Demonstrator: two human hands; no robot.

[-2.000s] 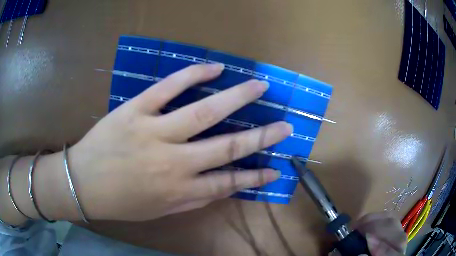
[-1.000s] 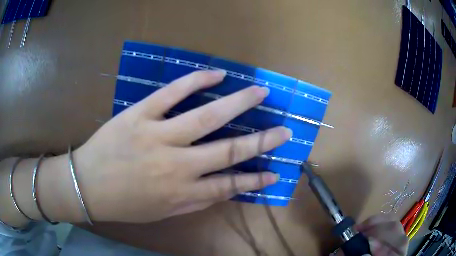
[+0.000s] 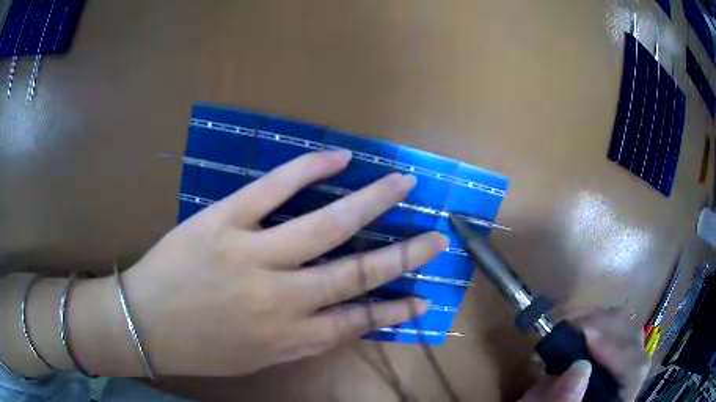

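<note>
A blue solar cell piece point(image 3: 271, 133) lies tilted on the brown table with pale stripes across it. A thin silver ribbon point(image 3: 499, 227) sticks out past its right edge. My left hand point(image 3: 259, 259), bare with three wire bangles, lies flat on the cell with fingers spread, hiding its lower left part. My right hand point(image 3: 608, 353), partly cut off by the lower edge, holds a soldering iron point(image 3: 502, 271) by its black handle. Its tip touches or is just above the second stripe from the top, near the cell's right end.
A dark blue cell point(image 3: 648, 114) with silver ribbon ends lies at the upper right, more pieces beyond it. Another cell point(image 3: 39, 23) with ribbons hanging down is at the upper left. Red and yellow scissors handles point(image 3: 652, 338) show at the right edge.
The iron's tip has moved from the lower ribbon near the cell's right edge up to the ribbon above. The view has shifted, so the cell sits lower. My left hand keeps its place on the cell.
</note>
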